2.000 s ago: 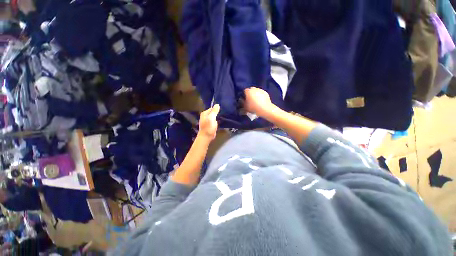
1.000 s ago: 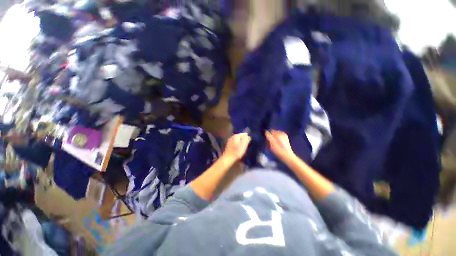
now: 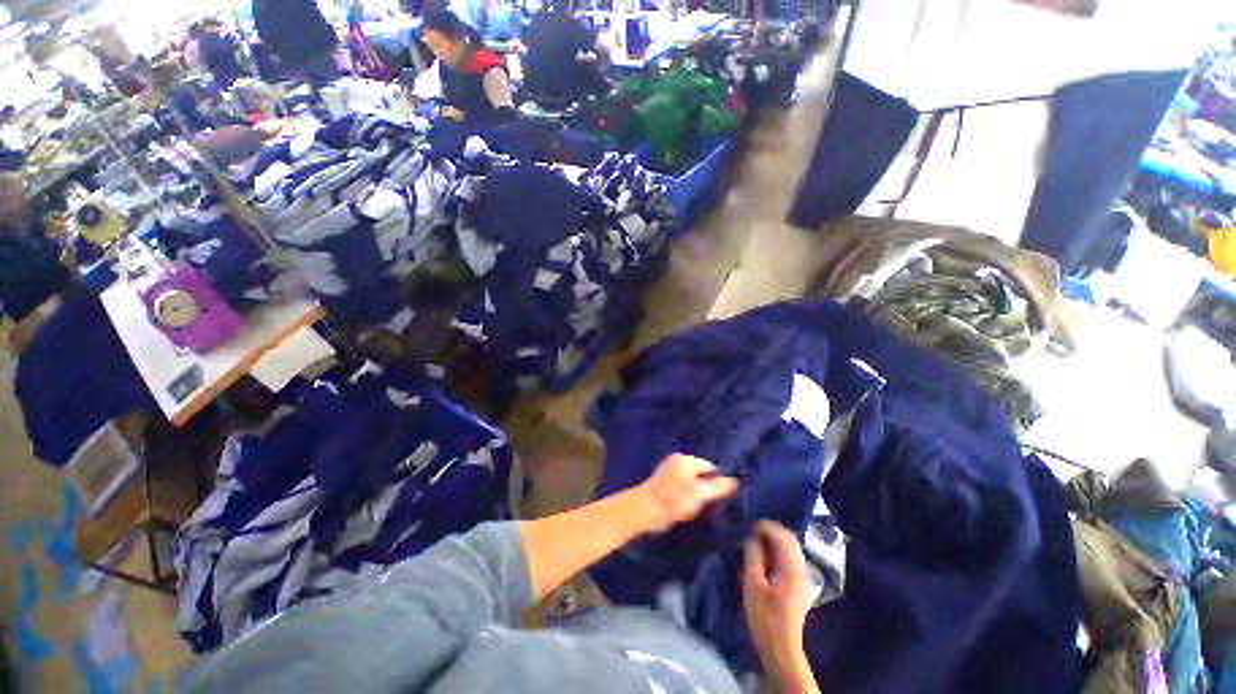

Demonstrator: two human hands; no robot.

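A navy garment point(image 3: 718, 393) with a white patch near its middle lies spread in front of me, at the left side of a broad navy pile point(image 3: 935, 542). My left hand point(image 3: 689, 491) grips the garment's cloth near its lower part, fingers closed. My right hand point(image 3: 775, 576) is just below and to the right, its fingers closed on the same garment's cloth. A pale grey part of cloth shows right beside my right hand. Whether either fist also holds a small tool cannot be told.
A navy-and-grey bundle point(image 3: 339, 488) fills a bin at left. A sewing machine point(image 3: 190, 312) stands on a pale table behind it. More mixed heaps, green cloth point(image 3: 678, 115) and a seated person point(image 3: 468, 75) are farther back. Olive cloth point(image 3: 949, 305) lies behind the navy pile.
The view has tilted up and shows more of the workshop. My hands stay on the navy garment; my left hand is now above my right. The white patch on the garment has come into view.
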